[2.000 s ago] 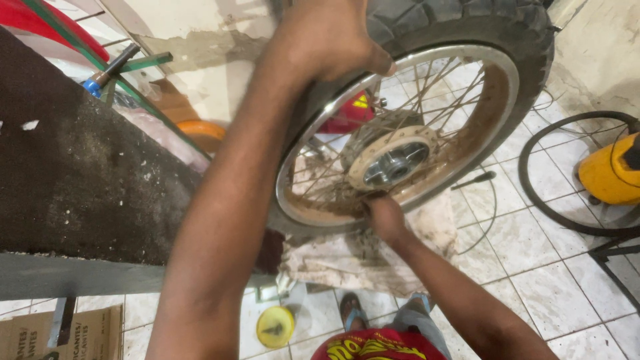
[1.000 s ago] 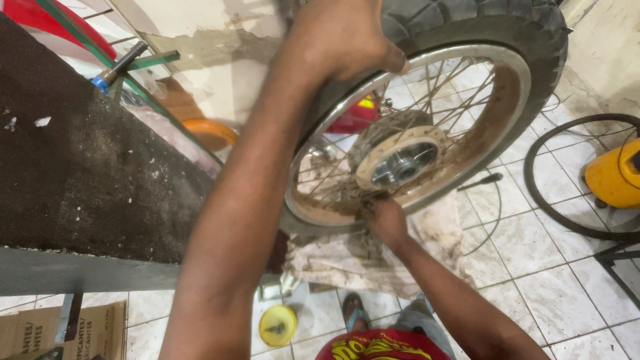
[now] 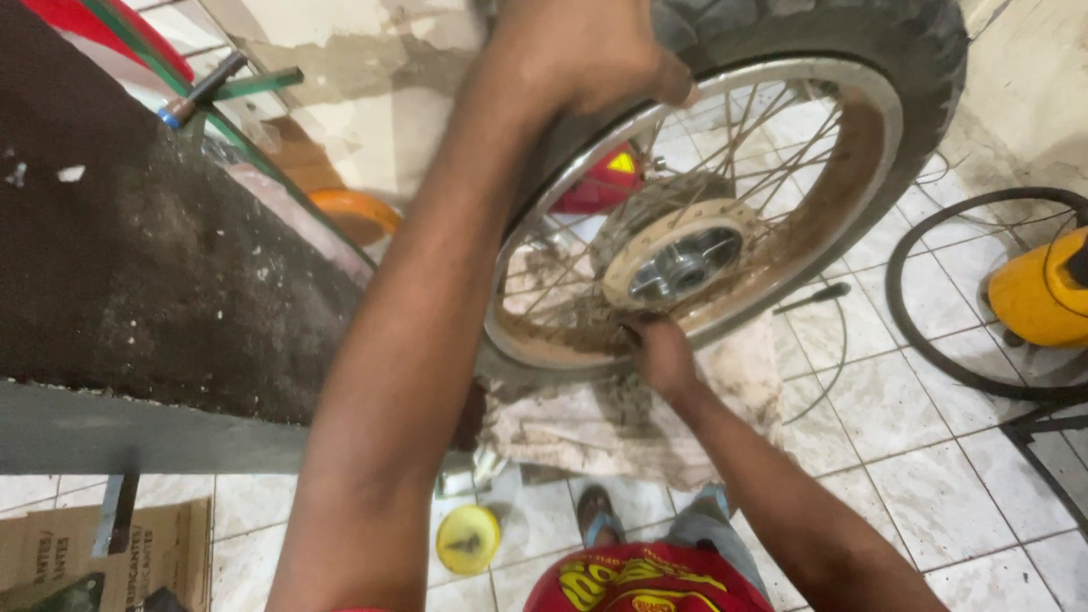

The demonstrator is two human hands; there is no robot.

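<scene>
A spoked motorcycle wheel (image 3: 875,170) with a knobbly black tire stands tilted on a stained cloth (image 3: 595,425). My left hand (image 3: 586,59) grips the tire and rim at the wheel's upper left, the thumb on the metal rim. My right hand (image 3: 659,344) reaches in at the lower spokes, just below the wheel hub (image 3: 684,263); its fingertips are partly hidden, and whether they hold a spoke or a small part cannot be told. Dried brown dirt coats the inner rim and the spokes.
A dark bench top (image 3: 170,255) lies at the left, with a T-shaped tool (image 3: 204,89) past its far edge. A yellow machine (image 3: 1041,289) with a black hose stands right. On the tiled floor are a yellow dish (image 3: 467,539), cardboard (image 3: 170,552) and a thin cable (image 3: 843,357).
Both hands stay at the same places on the wheel. Nothing else has plainly changed, apart from a slight shift of the view.
</scene>
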